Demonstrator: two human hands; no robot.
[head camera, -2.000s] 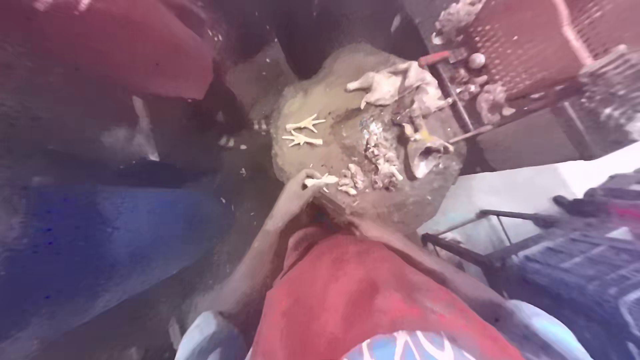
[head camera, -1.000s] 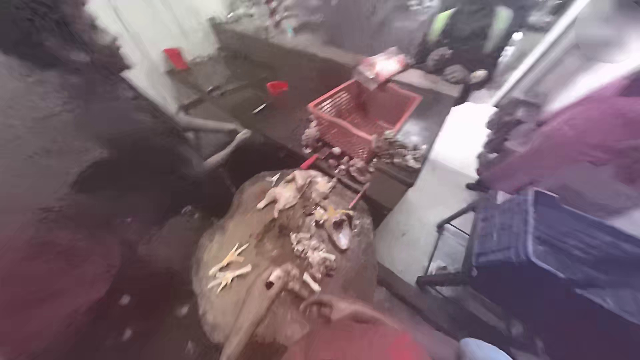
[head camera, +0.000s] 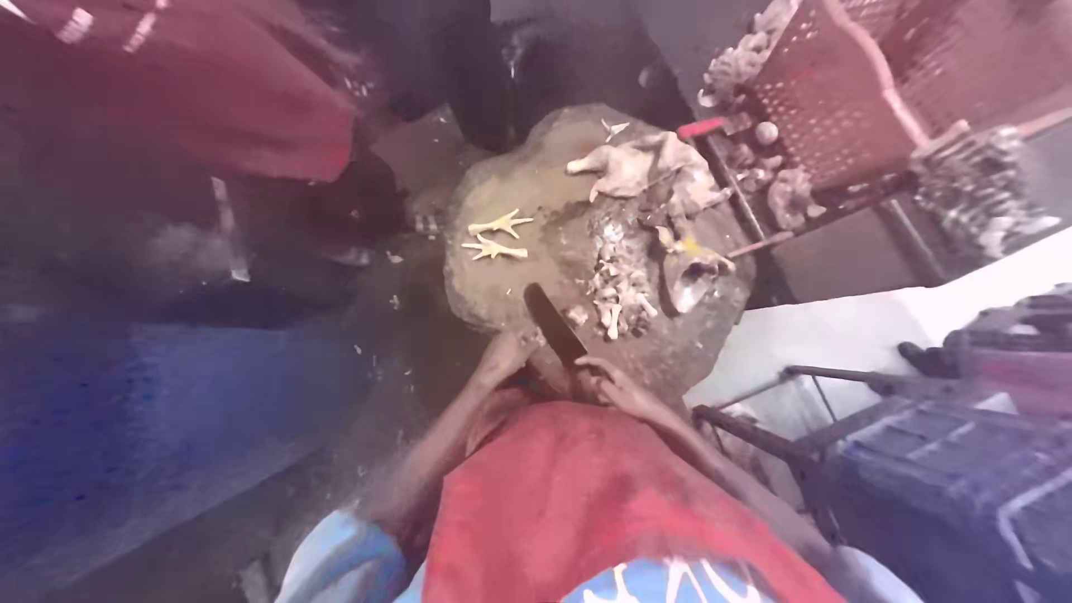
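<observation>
My right hand (head camera: 610, 383) is closed on the handle of a broad-bladed knife (head camera: 554, 325), its dark blade slanting up and left over the near edge of a wooden chopping block (head camera: 494, 293). Left of the blade, my left hand (head camera: 508, 356) rests at the block's near edge; a small pale piece may be at its fingertips, too blurred to tell. Two chicken feet (head camera: 500, 224) lie on the block's left part. A heap of chopped chicken pieces (head camera: 618, 285) is right of the knife. Farther back lies a plucked chicken carcass (head camera: 632, 172), with another cut piece (head camera: 691, 280) at the right.
A red perforated plastic basket (head camera: 821, 100) stands at the upper right, with meat pieces (head camera: 971, 180) beside it. A red-handled tool (head camera: 702, 128) lies near the block's back right edge. Blue crates (head camera: 946, 486) and a metal frame (head camera: 758, 431) are at the lower right.
The knife's blade now shows plainly over the block's near edge; two seconds ago it was not visible there. The view swung up toward the basket and back down.
</observation>
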